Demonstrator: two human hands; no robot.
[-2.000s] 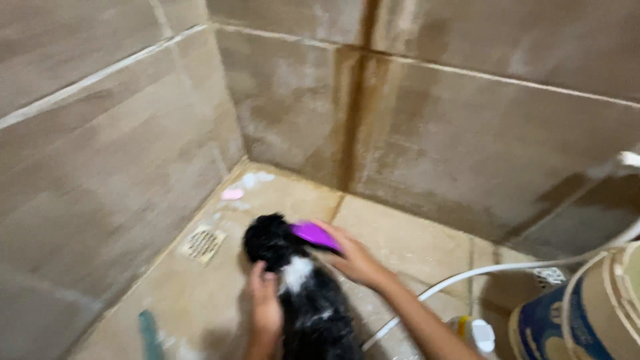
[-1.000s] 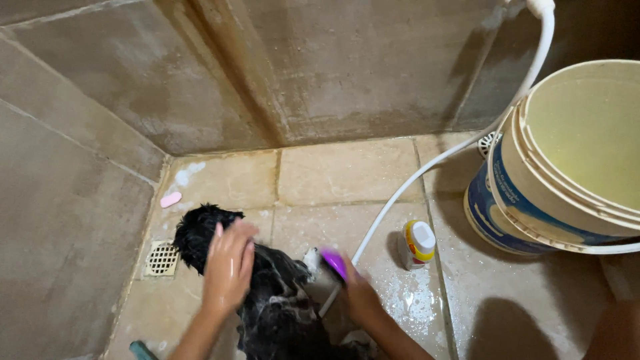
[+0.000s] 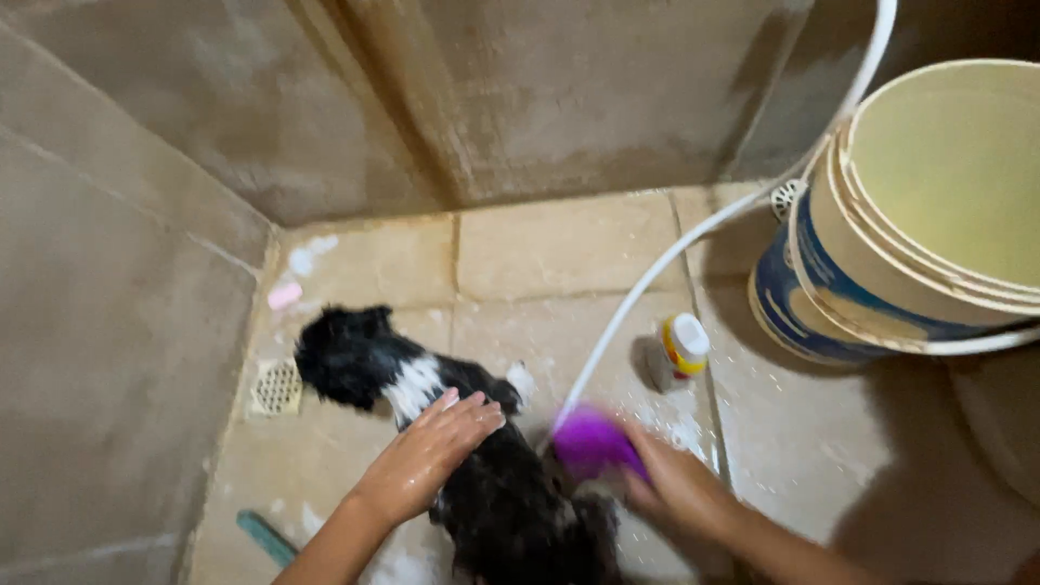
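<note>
A wet black-and-white dog (image 3: 504, 496), small and with suds on its coat, is on the tiled floor, its head toward the floor drain at the left. My left hand (image 3: 439, 455) lies on its back just behind the white neck patch, fingers slightly apart, gripping nothing. Close to the dog's right flank, my right hand (image 3: 670, 479) is closed around a purple brush (image 3: 597, 443); both are blurred, and the brush's underside is hidden. The white hose (image 3: 634, 296) runs down behind the brush.
A large bucket (image 3: 845, 268) of cloudy liquid stands at the right, beside a round drain (image 3: 786, 199). Left of it is a white-capped bottle (image 3: 685, 349). A square drain grate (image 3: 276, 388), pink soap bar (image 3: 284, 296) and green object (image 3: 266, 538) lie by the left wall.
The purple brush has moved from near the dog's head, two seconds ago, down to its flank. My left hand has shifted from near the head and neck onto the back. The view has shifted.
</note>
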